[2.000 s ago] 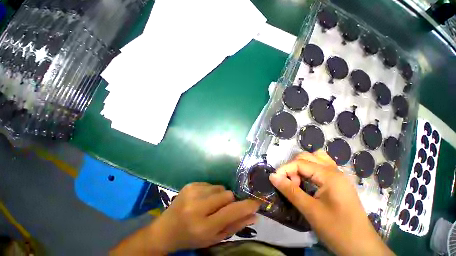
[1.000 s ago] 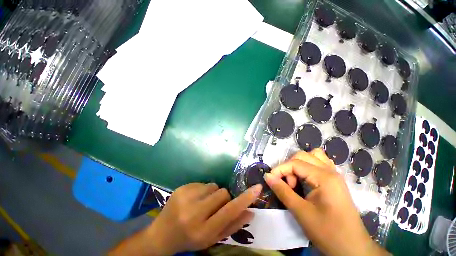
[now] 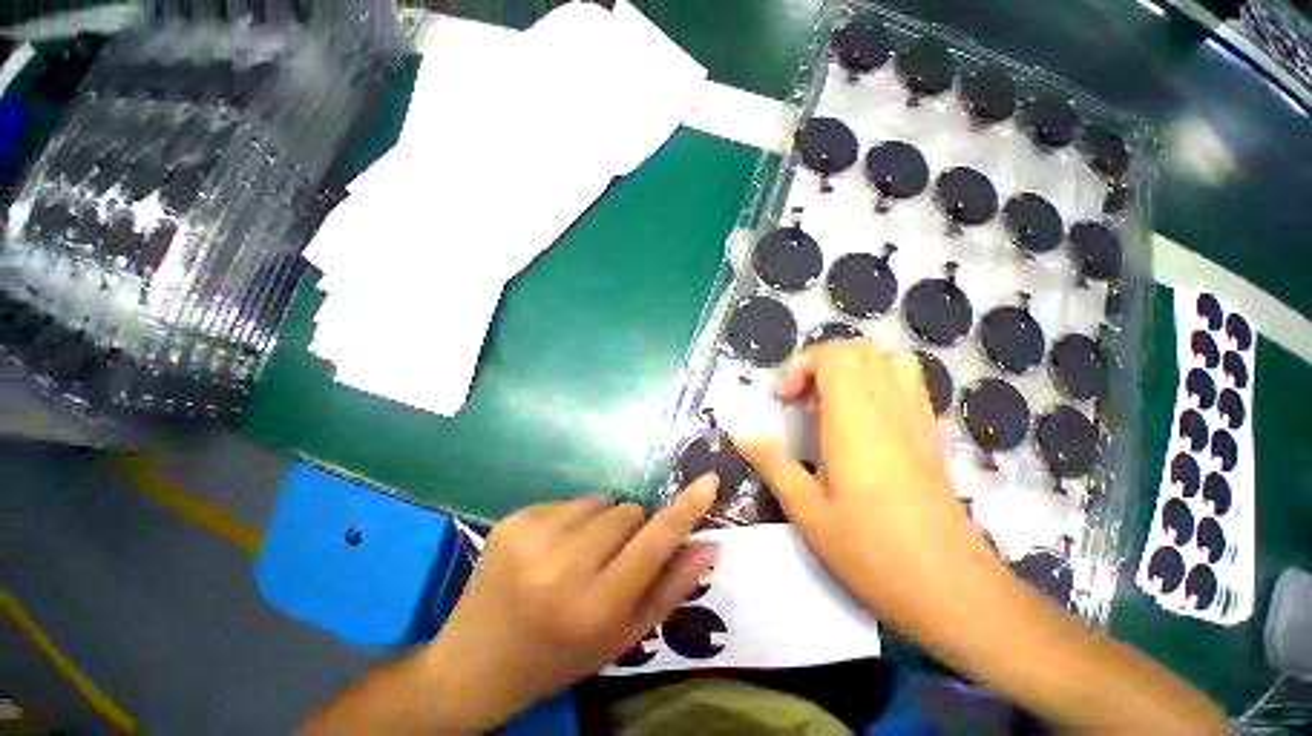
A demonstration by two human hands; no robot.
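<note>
The clear blister tray (image 3: 738, 259) holds rows of round black modules on the right. My left hand (image 3: 583, 597) is at the tray's near left corner, its index fingertip on a black disc (image 3: 715, 467) in the corner pocket. A white sticker sheet (image 3: 791, 604) with several notched black pads lies under and beside my left hand; whether the fingers grip it is hidden. My right hand (image 3: 878, 460) is over the tray's near rows, thumb and fingers apart, blurred, with nothing visible between them.
White backing papers (image 3: 489, 187) are piled left of the tray. A tall stack of clear ridged trays (image 3: 158, 216) stands at far left. Spare sticker sheets (image 3: 1201, 460) lie to the right. A white fan (image 3: 1288, 633) is cut off at the right edge. A blue stool (image 3: 353, 554) is below the bench.
My right hand has lifted off the corner disc and moved up over the tray, fingers spreading. My left index finger stays at the corner disc. The sticker sheet shows more. The view has shifted.
</note>
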